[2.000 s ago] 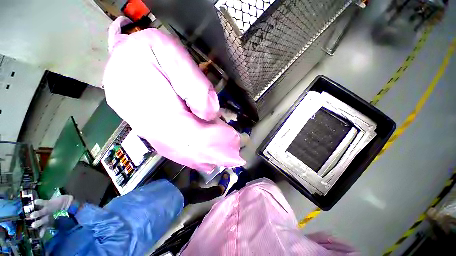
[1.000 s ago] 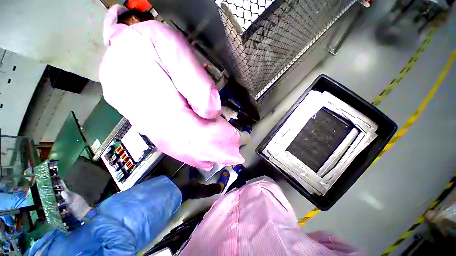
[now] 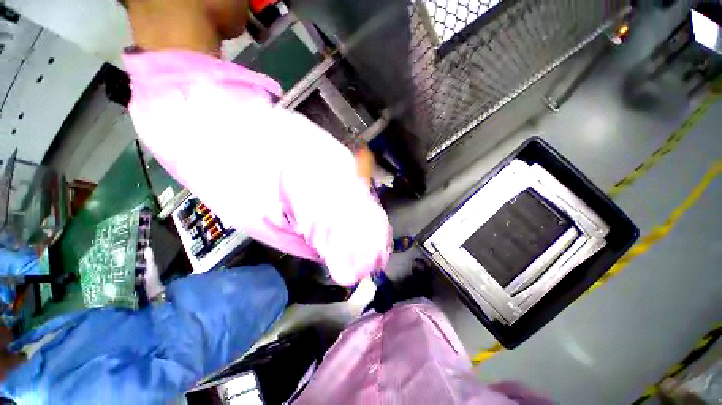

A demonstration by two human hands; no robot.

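Neither of my hands shows; only my pink striped smock is at the bottom of the head view. Nearest in front of me, a black bin (image 3: 623, 235) stands on the floor to the right. It holds pale grey rectangular frames (image 3: 518, 304), stacked slightly askew, with a dark centre (image 3: 518, 237). To the left, a populated circuit board (image 3: 203, 224) with orange-red coils and black parts lies in a pale frame, partly hidden by a person in pink. Another green board (image 3: 111, 259) stands tilted beside a person in blue.
A person in a pink smock (image 3: 245, 158) stands close ahead. A person in a blue smock (image 3: 174, 324) is at the lower left. Metal mesh (image 3: 491, 71) is at the top. Another dark bin (image 3: 293, 360) is at the bottom. Yellow floor tape (image 3: 661, 229) runs at the right.
The person in pink has turned and leaned nearer, the head now bare-necked at the top edge. The green board at the left has turned its broad face into view. The bin appears slightly lower and further right.
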